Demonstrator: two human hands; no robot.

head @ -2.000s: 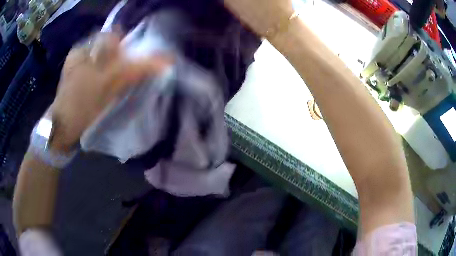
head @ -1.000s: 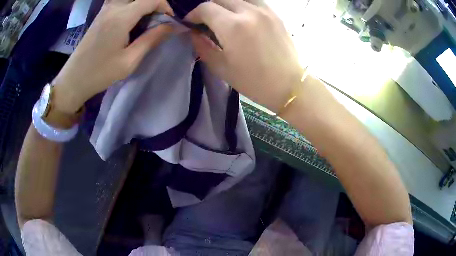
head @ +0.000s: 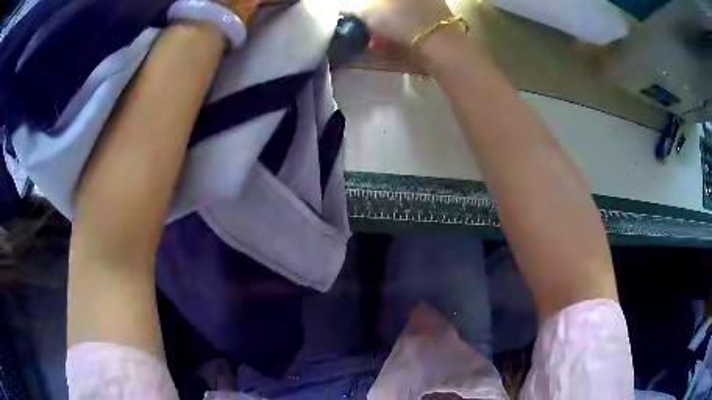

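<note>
The light grey garment cloth (head: 273, 211) with dark navy bands lies at the left, over the table edge and hanging toward my lap. My left hand (head: 248, 8) is on the cloth at the top edge, mostly cut off; its fingers are hidden. My right hand (head: 394, 22) is at the top edge beside bright glare, partly cut off and blurred; whether it grips cloth cannot be told. A dark round object (head: 349, 39) shows between my hands, its identity unclear.
The white table (head: 406, 133) has a dark green ruled edge strip (head: 421, 205). The cream machine (head: 663, 58) is at upper right. Dark blue thread snips (head: 667, 139) lie at the right. Navy cloth (head: 55, 62) is heaped at upper left.
Both hands have moved from above the lap to the top edge of the view. The cloth has spread leftward under my left arm. The view has turned, with the table edge now nearly level.
</note>
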